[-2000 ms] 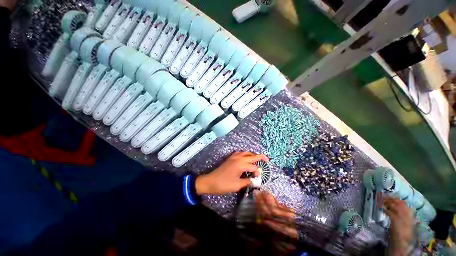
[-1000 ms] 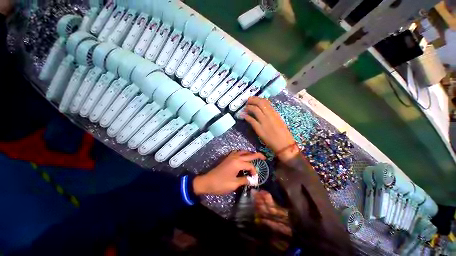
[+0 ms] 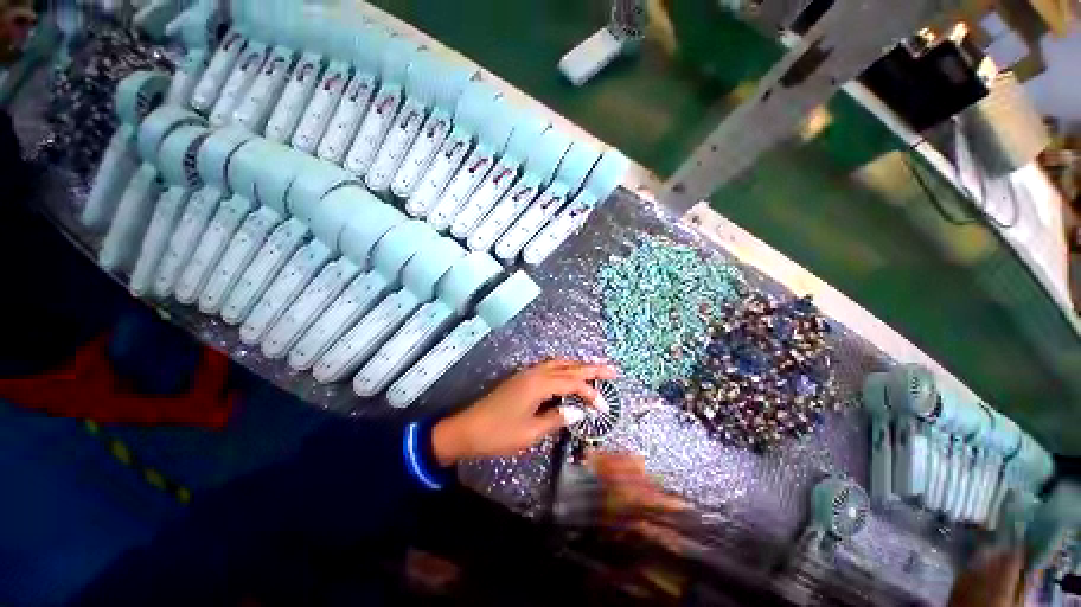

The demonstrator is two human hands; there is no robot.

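Observation:
My left hand [image 3: 516, 410], in a dark sleeve with a white-and-blue cuff, holds a fan head with a dark radial grille [image 3: 593, 410] by its fingertips. A small white spot shows at the grille's centre. My right hand [image 3: 634, 489] is just below the fan head, strongly blurred; its grip cannot be told. A blurred greyish shape beside it hides the fan's lower part. Mint fans lie in two long overlapping rows, the upper row [image 3: 445, 178] and the lower row [image 3: 320, 296], with pale handles pointing down-left.
A mint parts pile [image 3: 666, 311] adjoins a dark and metallic pile [image 3: 765, 374] on shiny film [image 3: 699, 457]. A short fan row [image 3: 948, 468] and a single fan [image 3: 842, 510] lie right, near another person's blurred hand [image 3: 990, 581]. A green belt [image 3: 771, 202] carries one fan [image 3: 593, 53].
Another person's arm, which reached across to the upper row's end a second ago, has withdrawn. That end looks shorter. My left hand stays on the fan head; the view has shifted slightly.

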